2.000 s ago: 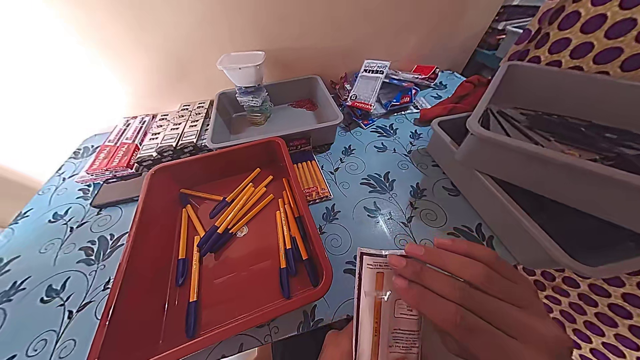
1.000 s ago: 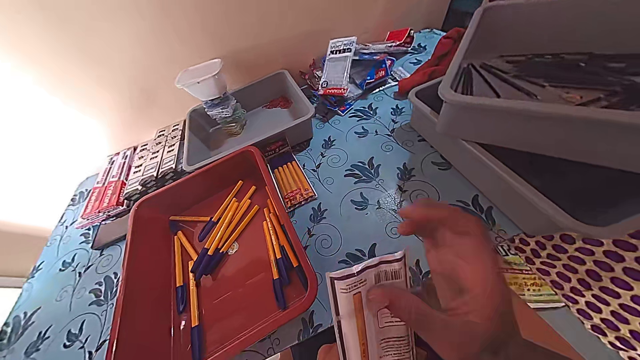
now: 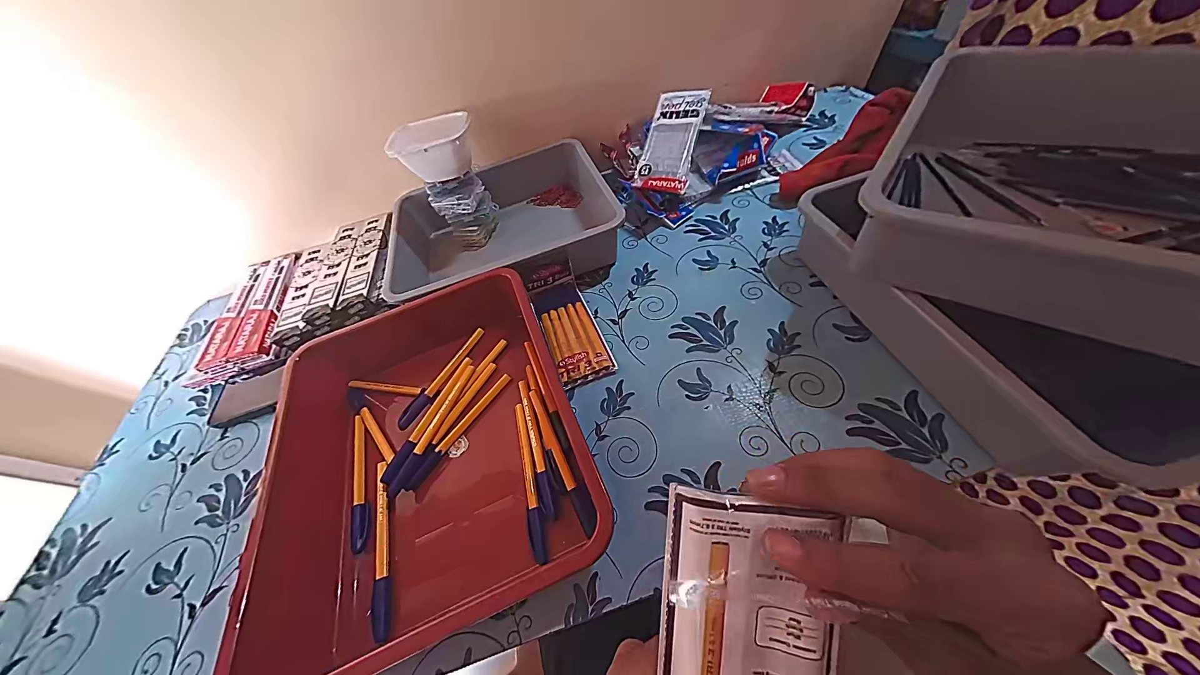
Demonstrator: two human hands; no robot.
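A plastic pen packet (image 3: 750, 581) with a yellow pen pictured on it is at the bottom, right of centre. My right hand (image 3: 928, 553) lies over its upper right side, fingertips on the packet near its top edge. Of my left hand (image 3: 636, 658) only a small part shows at the bottom edge, against the packet's lower left; its grip is hidden. Left of the packet, a red plastic tray (image 3: 469, 553) holds several yellow pens (image 3: 441, 412) with dark blue caps. A packet of yellow pens (image 3: 577, 342) lies against the tray's upper right side.
Behind the red tray is a grey tray (image 3: 595, 220) with a white plastic cup (image 3: 433, 148) on stacked clear items. Boxes (image 3: 333, 272) are piled at left, plastic packaging (image 3: 670, 141) at the back. Grey trays (image 3: 1022, 253) with dark pens are stacked at right, near a red cloth (image 3: 853, 145).
My right hand has come down from above the packet's right side, where it was raised a second ago, onto the packet's upper part.
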